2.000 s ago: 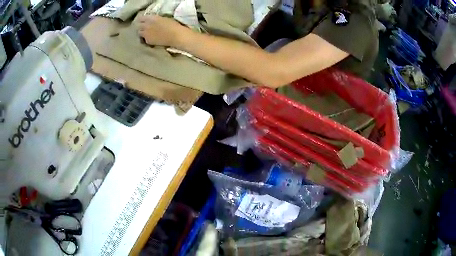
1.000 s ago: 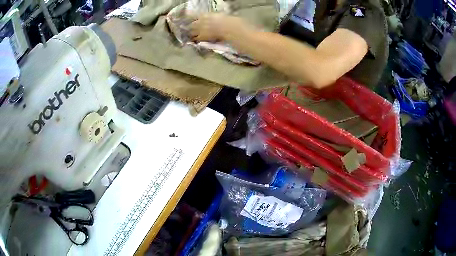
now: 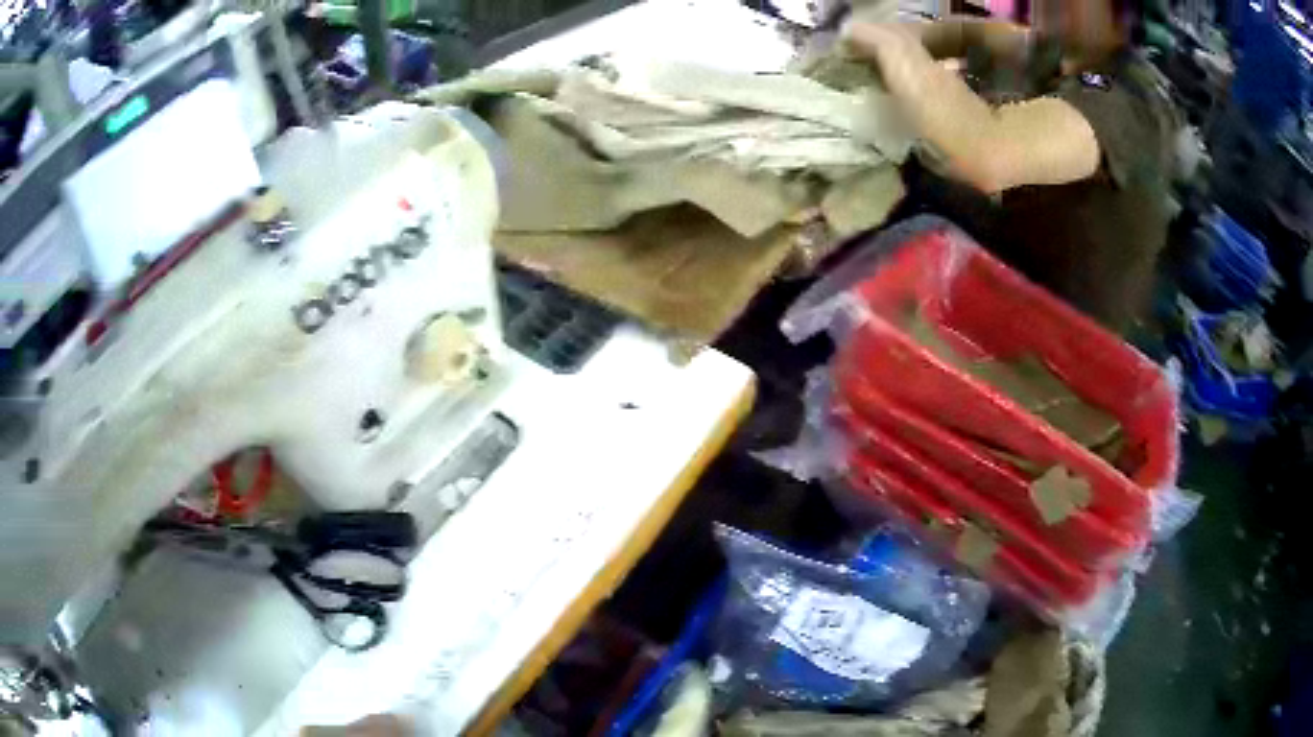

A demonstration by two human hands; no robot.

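Note:
A small blurred strip of skin, seemingly one of my hands (image 3: 360, 727), shows at the bottom edge by the table front. Whether it is left or right, and what its fingers do, cannot be seen. No other hand of mine shows. The white "brother" sewing machine (image 3: 288, 331) stands at left. Black-handled scissors (image 3: 353, 576) lie under its arm, with a red-handled tool (image 3: 242, 482) behind them. The white table (image 3: 576, 475) has a wooden edge.
Another person (image 3: 1123, 216) at top right reaches an arm over a khaki garment heap (image 3: 691, 123) on brown cardboard (image 3: 648, 274). Red plastic-wrapped baskets (image 3: 994, 432) with khaki pieces stand right of the table. A clear bag with blue contents (image 3: 850, 619) lies below them.
The view has swung so the machine and baskets sit further right. The other person's hand has moved to the far end of the heap, now bunched. Skin has appeared at the bottom edge.

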